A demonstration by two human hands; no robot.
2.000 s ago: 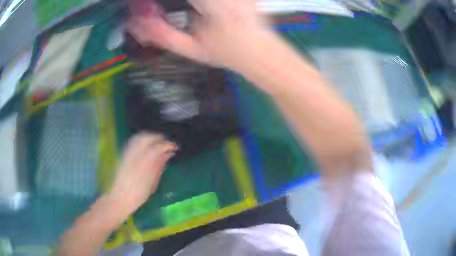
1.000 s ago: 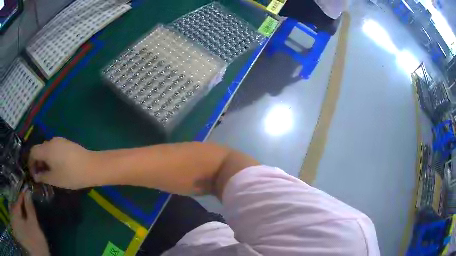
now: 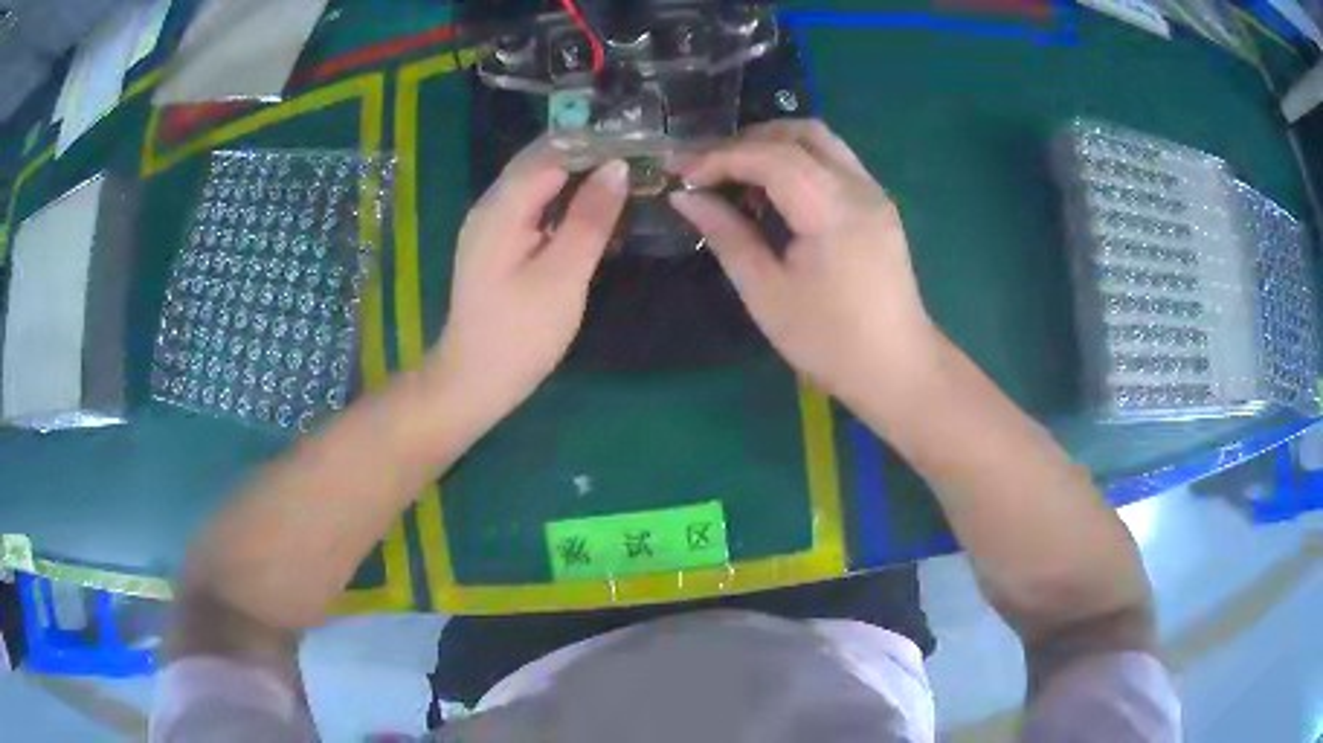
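The test fixture [image 3: 660, 90], with clear plates and dark parts, stands on a black base [image 3: 660, 327] at the top centre. A red wire [image 3: 585, 32] runs up from it. My left hand [image 3: 530, 261] and my right hand [image 3: 813, 247] meet at the fixture's front, on either side of the nest. Thumbs and fingertips are bent close together there. A small brass-coloured spot [image 3: 649, 177] shows between the fingertips. Whether either hand pinches a part is too small and blurred to tell. A small green block [image 3: 569, 111] sits on the clear plate above my left fingertips.
A clear blister tray [image 3: 261, 290] with round pockets lies left, beside yellow tape [image 3: 411, 290]. A whitish block [image 3: 55, 312] stands farther left. Stacked blister trays [image 3: 1146, 276] are at the right, with another tray [image 3: 1280, 283] beside them. A green label [image 3: 636, 543] lies near the front edge.
The view has swung back from the right side to the fixture. Both hands, at the left edge a second ago, now appear at the top centre, still close together at the fixture.
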